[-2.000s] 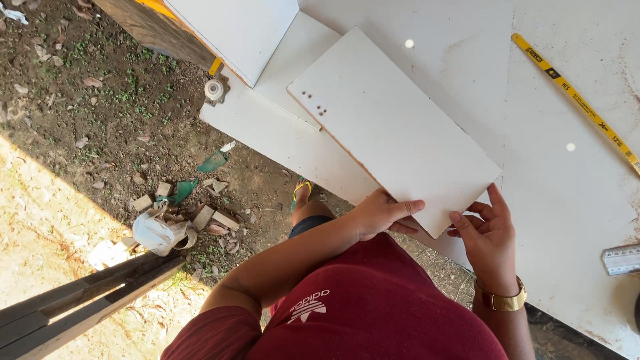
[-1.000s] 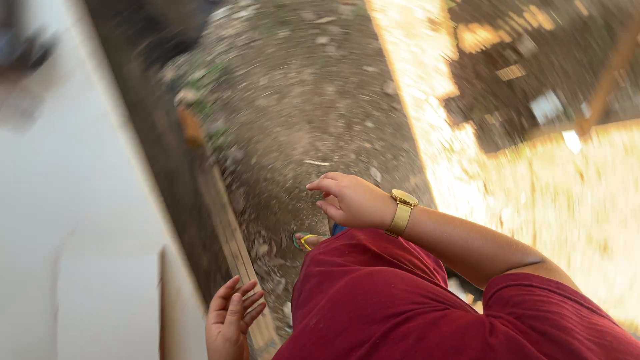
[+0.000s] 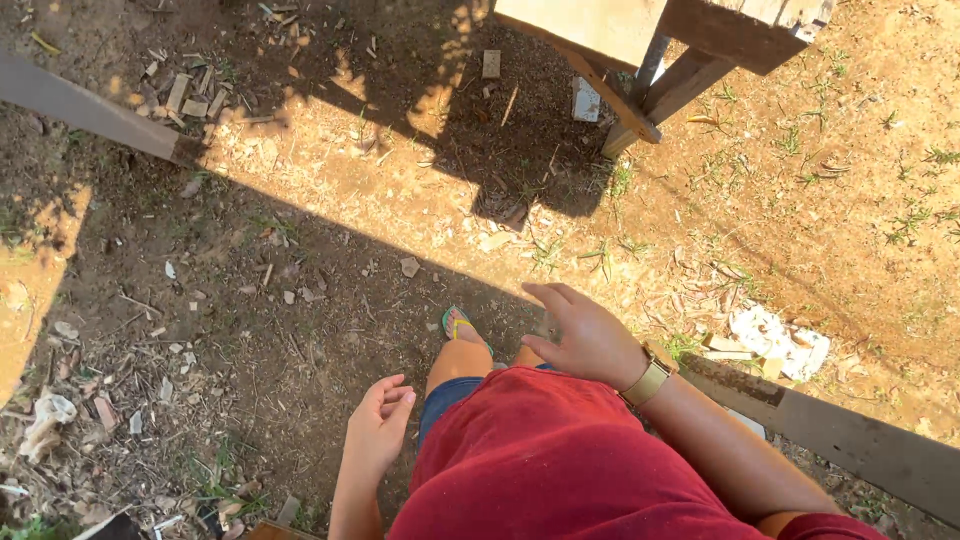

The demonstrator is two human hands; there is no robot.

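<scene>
Nothing is in my left hand [image 3: 381,427], which hangs low beside my left hip with its fingers loosely curled. My right hand [image 3: 592,337] is in front of my red shirt, empty, fingers apart and pointing left, with a gold watch [image 3: 651,375] on the wrist. Below them a foot in a green and yellow flip-flop [image 3: 459,322] stands on bare soil.
A wooden table [image 3: 592,26] on braced legs stands at the upper right, with a white block [image 3: 586,100] under it. One post [image 3: 97,112] is at the left, another [image 3: 862,442] at the lower right. Wood offcuts [image 3: 180,92] and crumpled white litter [image 3: 780,341] lie around.
The white board I held two seconds ago is out of both hands. The view has swung from the white worktop to the ground and a wooden table.
</scene>
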